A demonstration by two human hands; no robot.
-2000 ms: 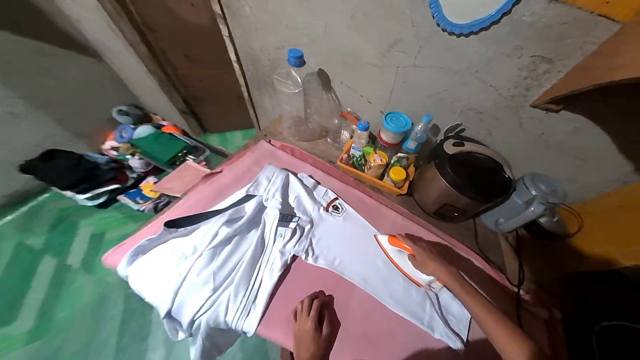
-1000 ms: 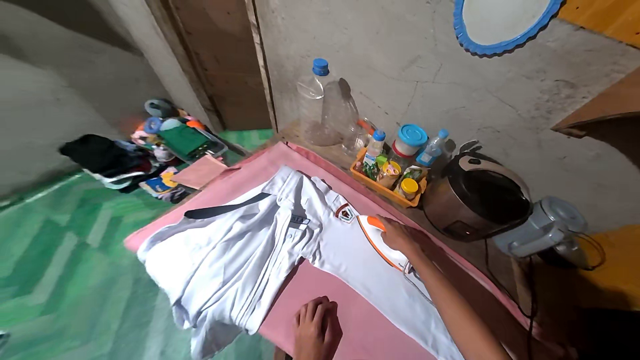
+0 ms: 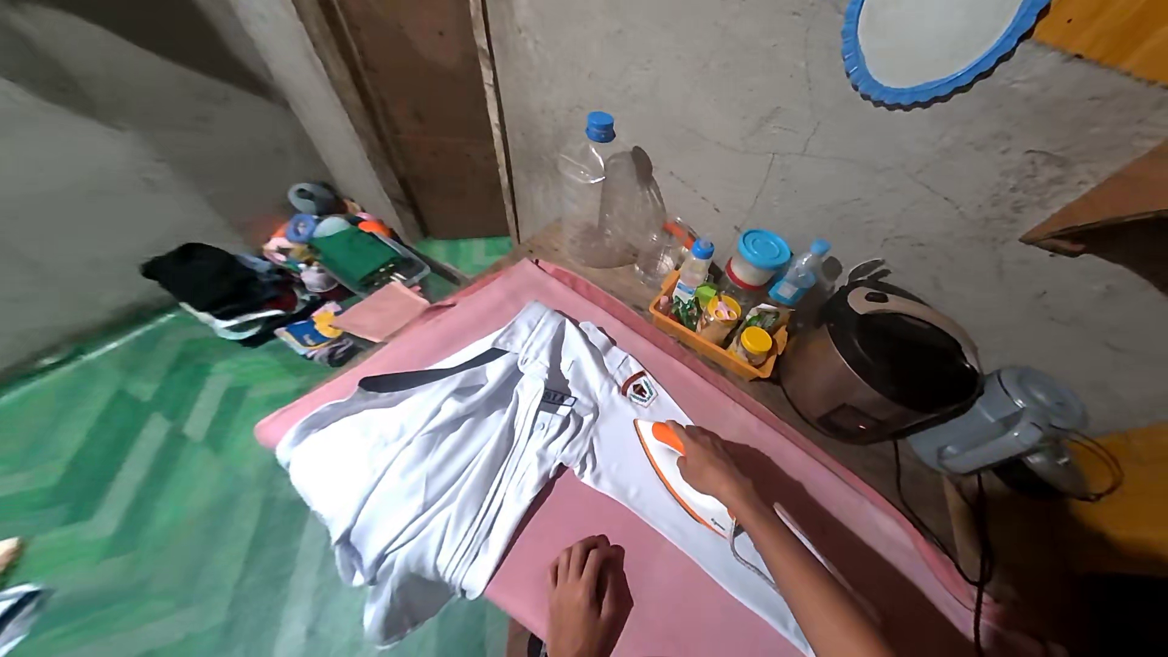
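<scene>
A white long-sleeved shirt (image 3: 429,456) with a dark strip and a sleeve patch lies on a pink cloth (image 3: 639,584) over a table. Its body is wrinkled and hangs past the near left edge, while one sleeve stretches toward the lower right. My right hand (image 3: 707,461) grips the handle of a white and orange electric iron (image 3: 680,484), whose soleplate rests on the sleeve, below the patch. My left hand (image 3: 586,584) lies on the pink cloth beside the sleeve, fingers loosely curled, holding nothing visible.
Behind the cloth stand a large plastic bottle (image 3: 598,192), an orange basket of jars and bottles (image 3: 703,345), a rice cooker (image 3: 876,365) and a grey appliance (image 3: 1004,429). Cords hang at the right. Clothes and other items (image 3: 219,287) are heaped at the left. A blue-framed mirror (image 3: 940,91) hangs above.
My right hand first moved the iron up the sleeve to near the patch, then back down the sleeve a little. My left hand has stayed on the pink cloth.
</scene>
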